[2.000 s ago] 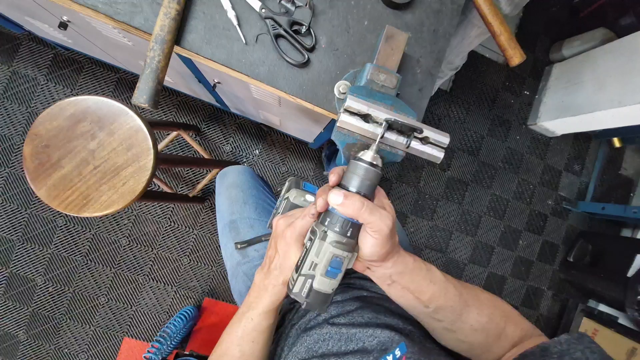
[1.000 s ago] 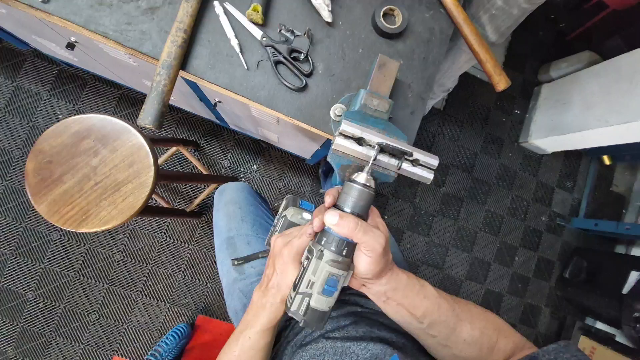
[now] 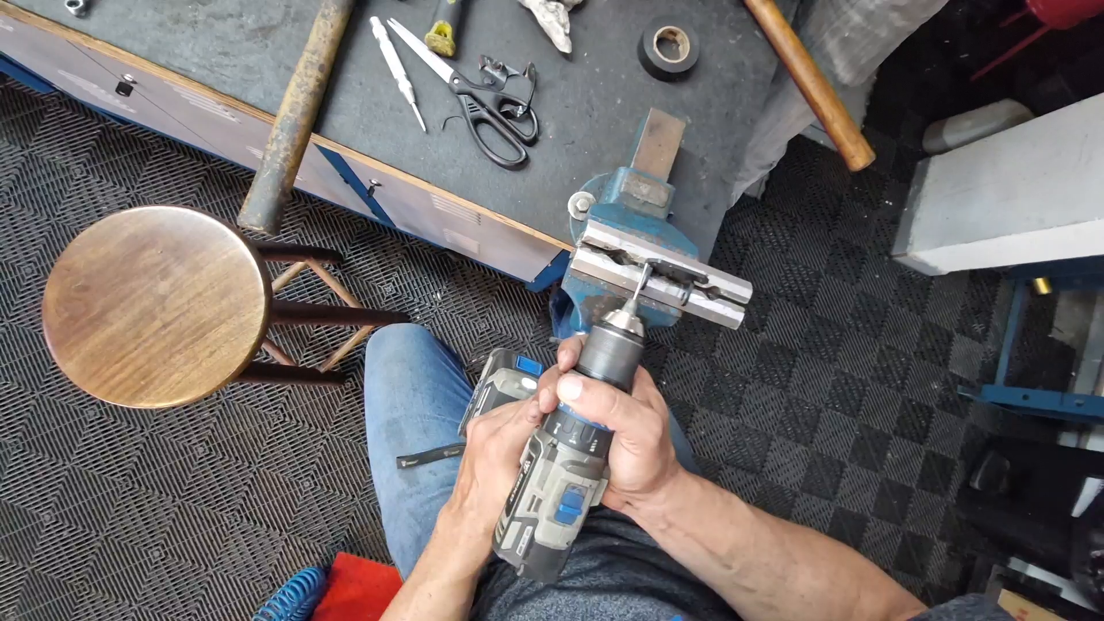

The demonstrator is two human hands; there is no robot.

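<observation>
A grey cordless drill (image 3: pixel 561 483) lies between both my hands, its chuck pointing up the view to the vise. My left hand (image 3: pixel 500 457) wraps the handle side of the drill. My right hand (image 3: pixel 630 427) grips the body just behind the chuck, thumb on top. The drill bit (image 3: pixel 640 285) reaches a small dark part (image 3: pixel 677 272) held between the pale metal jaws of a blue bench vise (image 3: pixel 642 211). Whether the bit turns or has entered the part cannot be told.
On the workbench (image 3: pixel 578 112) lie black-handled scissors (image 3: pixel 492 112), a white pen-like tool (image 3: pixel 398 73) and black tape (image 3: pixel 669 48). A worn metal bar (image 3: pixel 293 121) and a wooden handle (image 3: pixel 811 82) overhang its edges. A round wooden stool (image 3: pixel 155 306) stands left.
The view has shifted slightly, showing more of the bench. Both hands keep their hold on the drill, and its bit stays at the vise jaws.
</observation>
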